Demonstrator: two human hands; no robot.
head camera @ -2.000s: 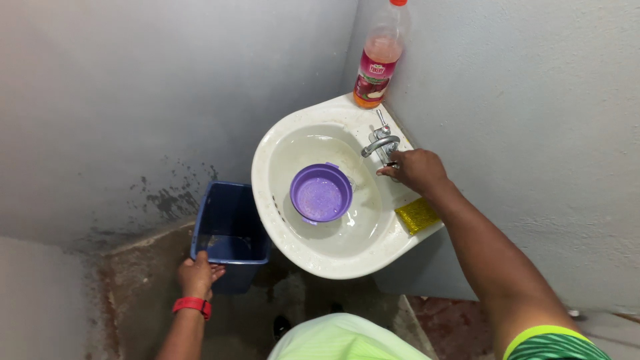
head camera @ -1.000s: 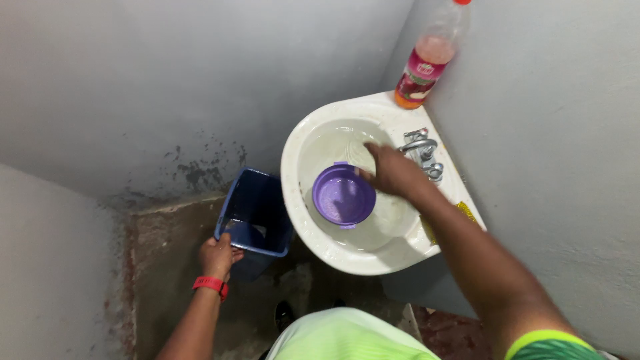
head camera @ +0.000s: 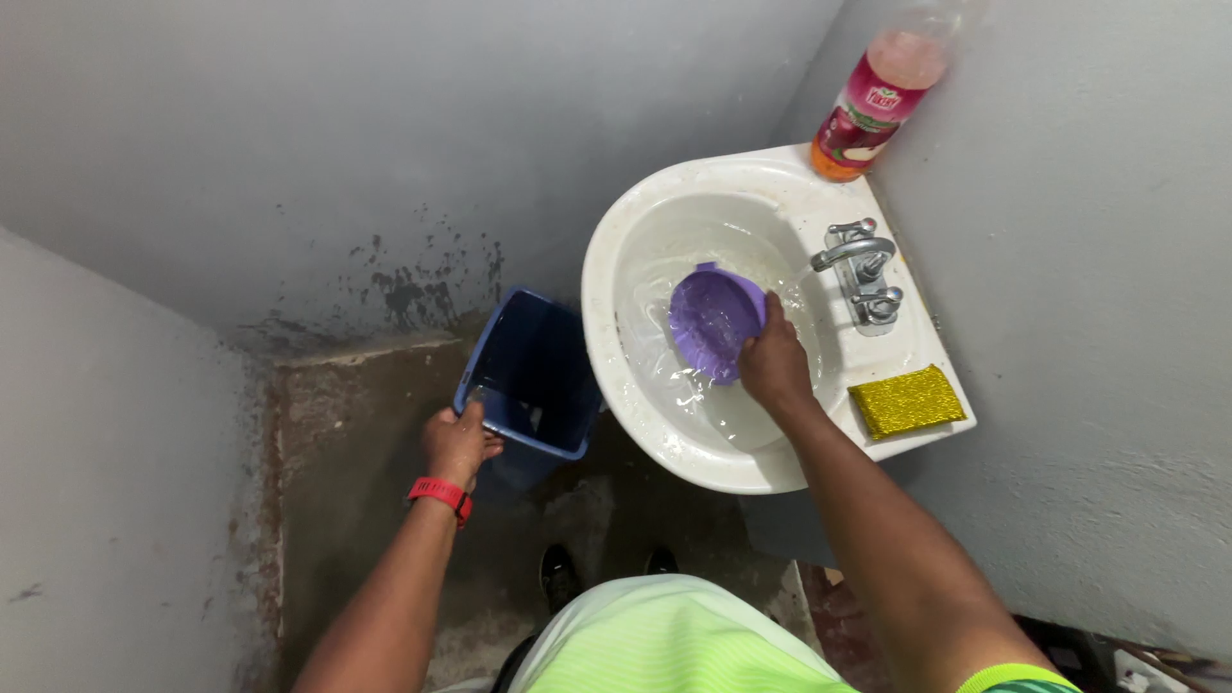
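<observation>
My right hand (head camera: 776, 361) grips the rim of a purple plastic bowl (head camera: 717, 322), which is tilted in the water of the white washbasin (head camera: 604, 318). Beside the bowl, a thin stream of water comes from the chrome faucet (head camera: 857, 252). With my left hand (head camera: 460, 443), which has a red band at the wrist, I hold the near left rim of a dark blue plastic bin (head camera: 534, 445), left of the basin. The bin's deeper inside is dark, with something small and pale in it.
A gold scouring sponge (head camera: 908, 402) lies on the basin's near right corner. A plastic bottle (head camera: 871, 111) with some orange liquid stands at its back corner. Grey walls close in behind and to the right. My shoes (head camera: 559, 577) are on the wet-looking floor below.
My right hand has gone from the faucet to the purple bowl and taken hold of it. The bowl was level and is now tilted. My left hand stays on the bin's rim.
</observation>
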